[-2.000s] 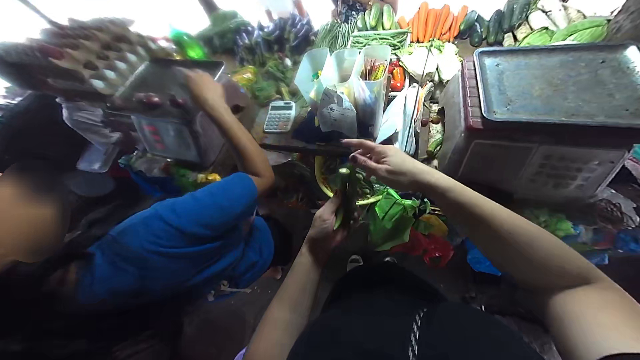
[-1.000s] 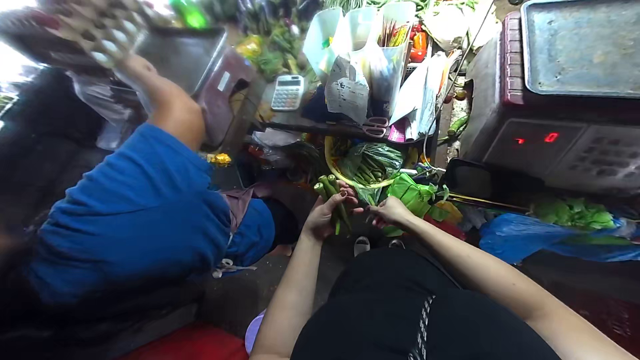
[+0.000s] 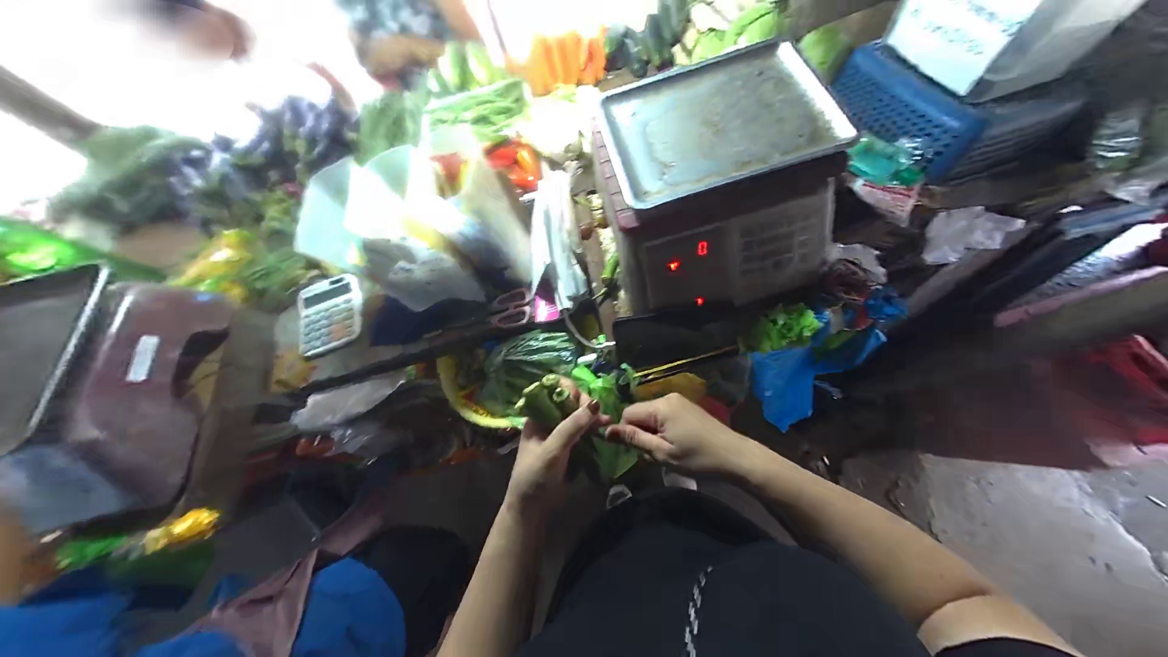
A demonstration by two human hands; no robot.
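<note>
A small bunch of green okra-like pods [image 3: 546, 400] is gripped in my left hand [image 3: 550, 447], stem ends up. Close on its right, my right hand [image 3: 664, 432] has its fingers curled with the fingertips near the left ones; whether they pinch something thin I cannot tell. Beneath and behind the hands are a yellow-rimmed basket [image 3: 467, 408] with a bagged green vegetable [image 3: 531, 360] and a bright green plastic bag [image 3: 613, 454], partly covered by the hands.
A digital scale with a metal tray [image 3: 725, 123] stands ahead right. Left of it are plastic containers [image 3: 383, 201], scissors [image 3: 511, 308] and a calculator [image 3: 330, 315]. A blue bag [image 3: 783, 388] with greens lies right. A second scale [image 3: 137, 383] and a person in blue [image 3: 351, 607] are at left.
The right hand, apart from the left with fingers spread two seconds ago, has come close to it and curled. The view has swung right. The person in blue shows less now.
</note>
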